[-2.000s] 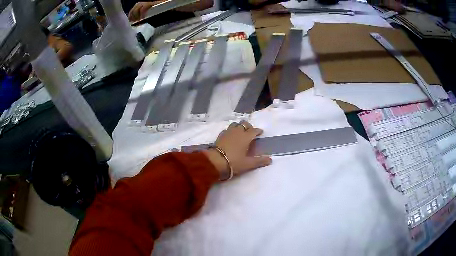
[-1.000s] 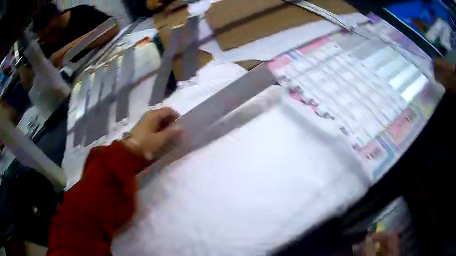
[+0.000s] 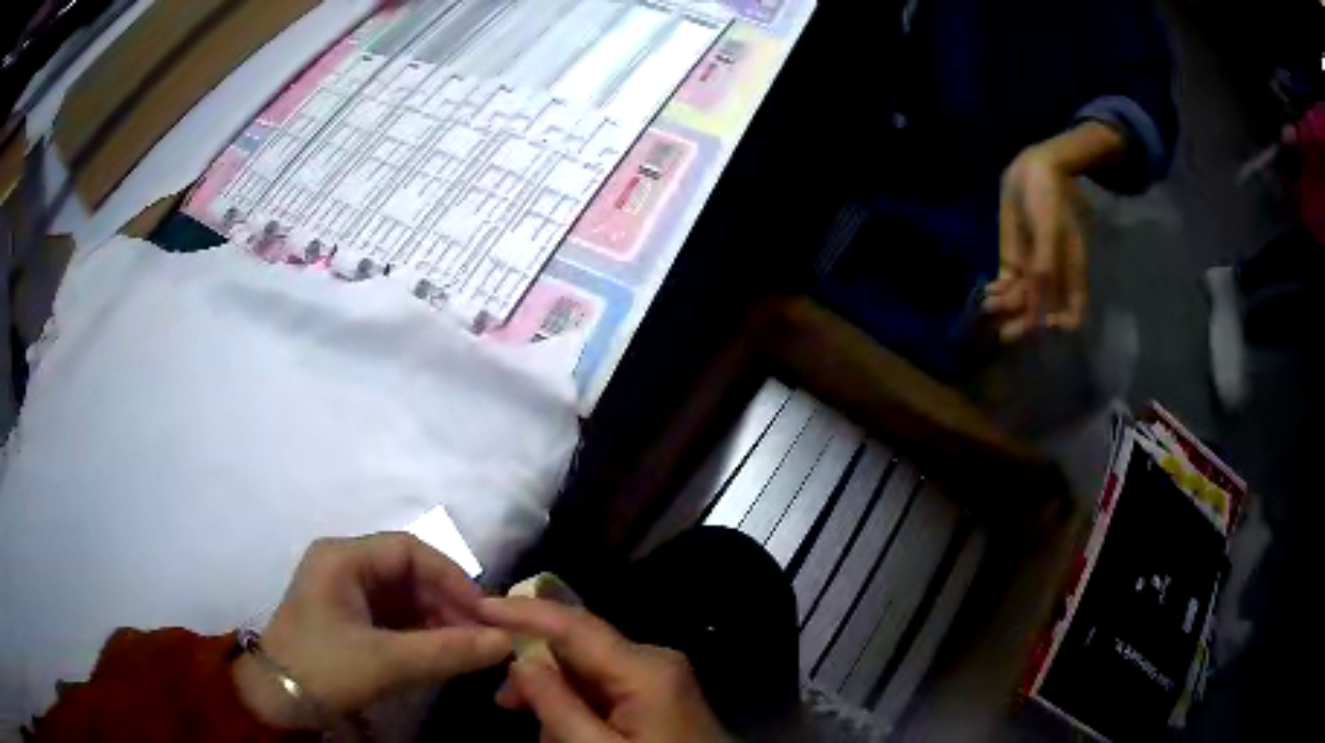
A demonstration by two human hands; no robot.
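My left hand [image 3: 363, 627] is over the near edge of the white padding cloth [image 3: 262, 436], thumb and fingertips pinched together; what they hold is hidden. My right hand [image 3: 618, 679] holds a small pale-yellow masking tape roll [image 3: 544, 589] between its fingers. The fingertips of both hands meet beside the roll. A bright white, angular piece [image 3: 448, 540] shows just behind my left fingers; I cannot tell whether it is a strip end.
A pink and blue printed backing sheet [image 3: 622, 312] bears rows of white strips at the upper left. A brown carton [image 3: 886, 385] with grey strips stands low at right. A black printed bag [image 3: 1148, 595] lies beyond it. Another person's hand [image 3: 1039, 240] hangs above. Brown cardboard [image 3: 175, 87] is far left.
The view has swung right and down. My left hand has left the grey strip on the cloth and now meets my right hand, which has come in with the tape.
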